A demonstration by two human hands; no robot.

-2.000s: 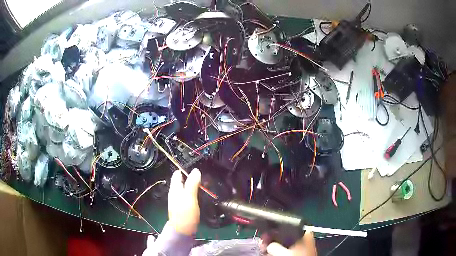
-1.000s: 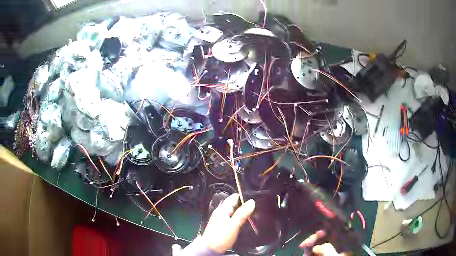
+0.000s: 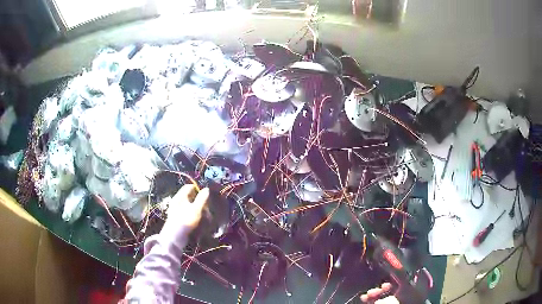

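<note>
My left hand reaches over the left-centre of the bench, its fingers on the edge of a dark round housing that looks tilted. Orange-red wires show at the fingertips. My right hand is at the bottom edge, partly cut off. It is at the grip of the glue gun, a dark tool with a red label whose nose points up and left. More black housings with thin wire leads lie between my hands.
A large heap of clear-bagged parts fills the left. Silver discs and tangled wires cover the centre. At right are a black box, an orange-handled tool, a screwdriver, white paper, pink-handled pliers and a green-rimmed spool.
My left hand has let go of the wire lead it held near the front and moved up and left to a housing. The gun has stayed at the lower right, its nose pointing up and left.
</note>
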